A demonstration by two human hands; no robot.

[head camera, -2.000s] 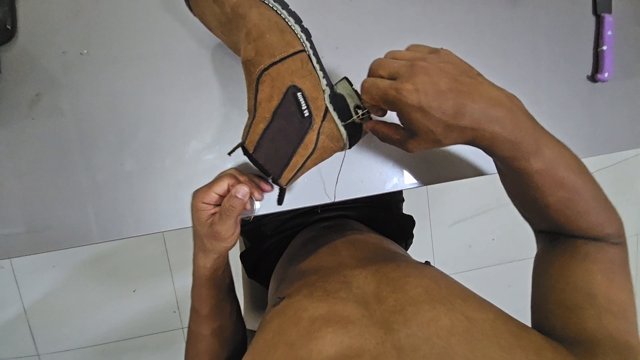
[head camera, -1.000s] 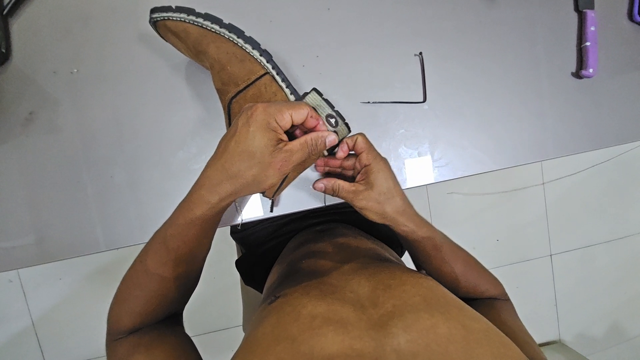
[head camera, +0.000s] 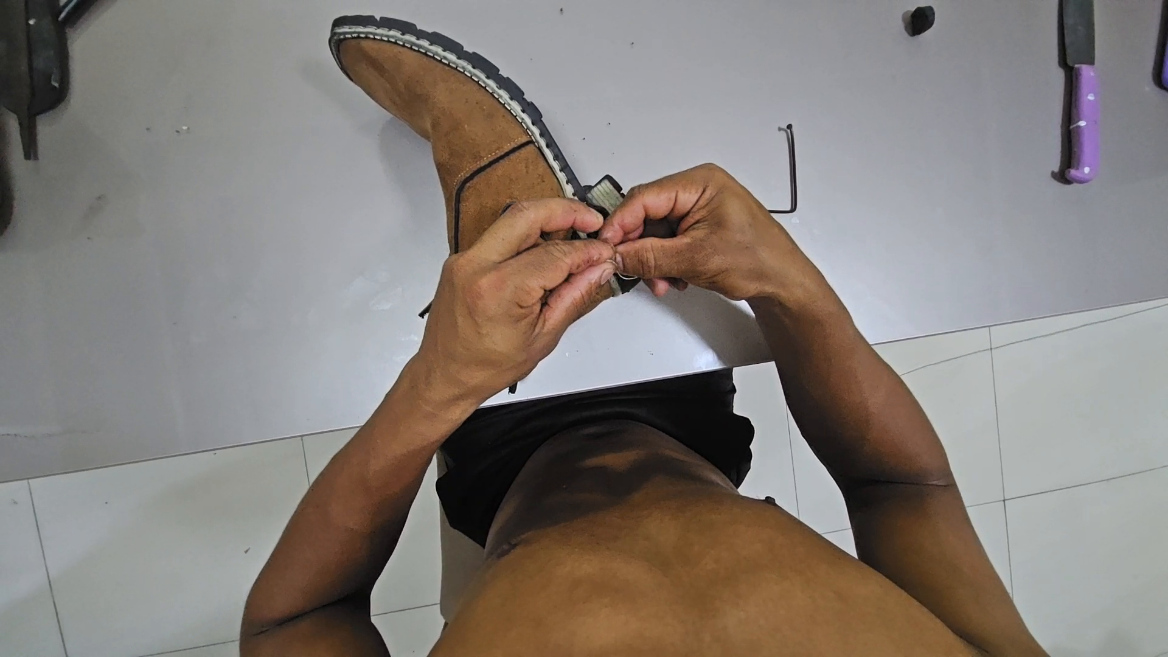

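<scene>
A tan suede boot (head camera: 493, 119) with a dark lugged sole lies on its side on the grey table, toe toward the upper left. Over its heel end, my left hand (head camera: 525, 287) and my right hand (head camera: 698, 233) meet fingertip to fingertip. A thin thread (head camera: 624, 274) shows at the pinched fingers of both. The boot's heel (head camera: 604, 193) is partly covered by my hands, as is most of the ankle part. To the right of my right hand lies a thin bent metal tool with a small hooked tip (head camera: 792, 169).
A knife with a purple handle (head camera: 1084, 123) lies at the upper right, with a small black lump (head camera: 922, 18) to its left. Dark objects (head camera: 35, 64) stand at the upper left edge. The table's near edge (head camera: 228, 447) runs just below my hands, above a tiled floor.
My left hand no longer covers the outer face of the heel. My right hand has moved up beside it, and their fingertips now meet. Two seconds ago my hands were apart.
</scene>
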